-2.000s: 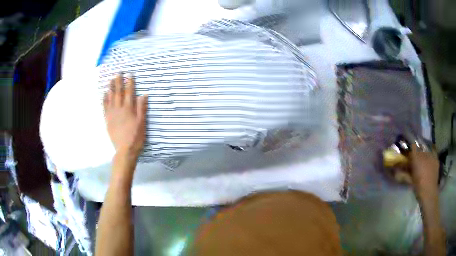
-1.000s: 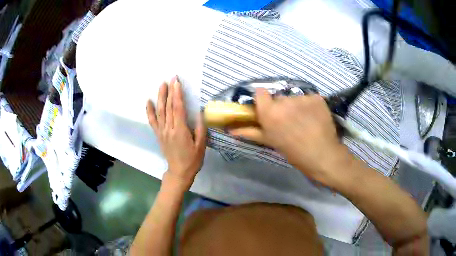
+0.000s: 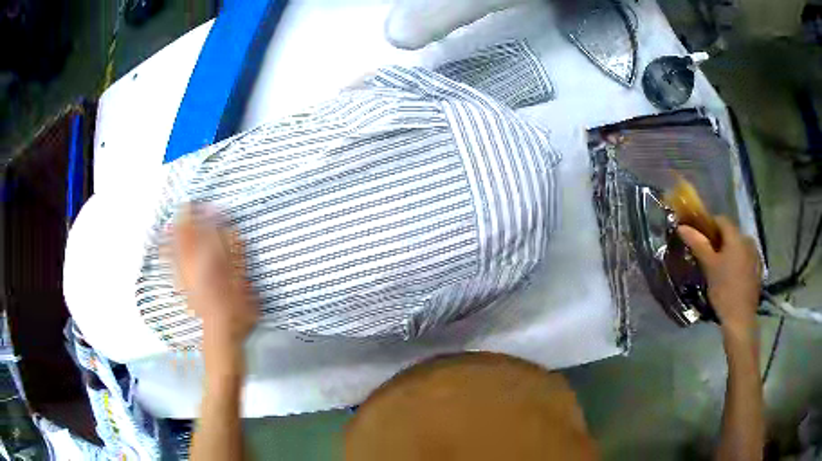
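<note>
A white garment with thin dark stripes lies over the padded pressing board, with folds at its right end and a striped sleeve-like piece beyond it. My left hand is blurred and lies over the garment's left end; whether it grips the cloth cannot be told. My right hand holds the tan handle of the steam iron. The iron is at the worn rest pad on the right, its pointed metal body beside my fingers.
A silvery pointed plate and a small round dark cup are at the far right. A blue bar is at the far left. The rounded end of a white padded arm is at the top. A dark brown bin stands left.
The iron has gone from the garment to the rest pad at right, with my right hand on it. The garment now reaches further left over the board's rounded end, and my left hand is over it.
</note>
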